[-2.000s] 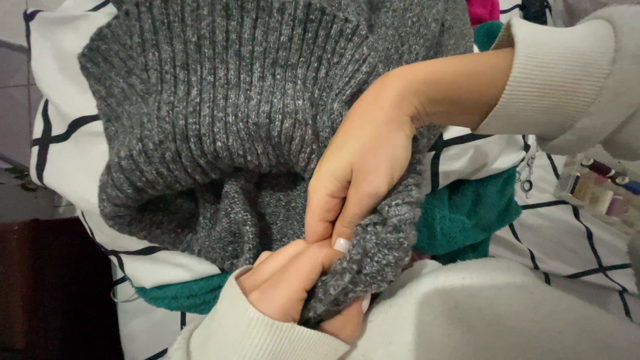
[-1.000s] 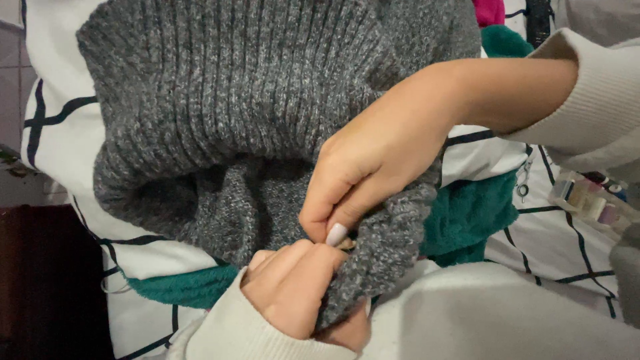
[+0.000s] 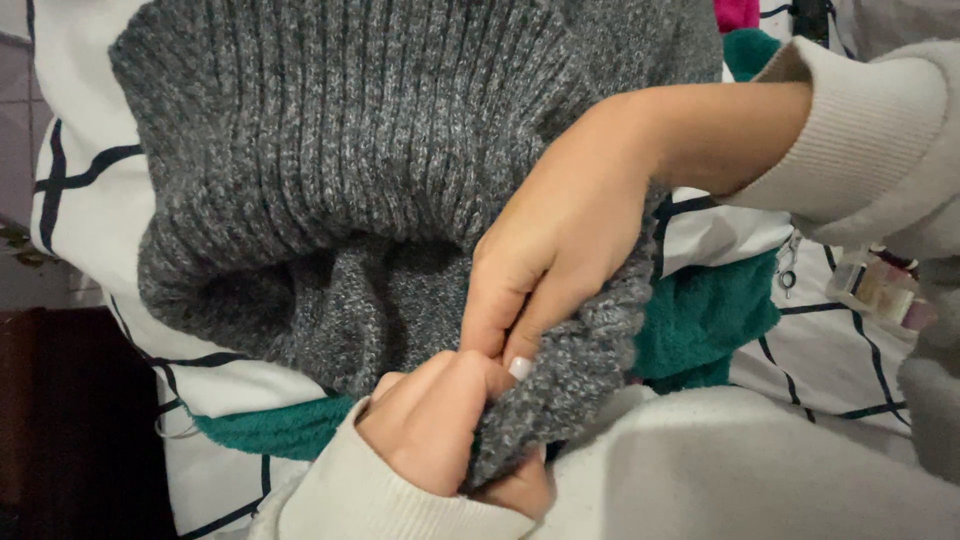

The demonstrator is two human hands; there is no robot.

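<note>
A grey ribbed knit garment (image 3: 360, 127) lies bunched across the middle of the view, with a dark fold opening along its lower part. My left hand (image 3: 442, 420), at the bottom centre, grips the garment's lower edge, its fingers on top and part of the hand beneath the knit. From the upper right my right hand (image 3: 562, 240) reaches down, thumb and fingers pinched together at the same edge, touching my left hand. Whatever lies between the pinched fingertips is hidden.
Beneath the garment are a white bedcover with dark lines (image 3: 840, 352) and a teal fleecy cloth (image 3: 705, 322). Small scissors (image 3: 787, 277) and a clear box of small items (image 3: 877, 289) rest at the right. A dark brown piece of furniture (image 3: 75, 427) stands lower left.
Both hands stay at the same edge of the knit. A small tan spot that showed by the right fingertips one second ago is out of sight now.
</note>
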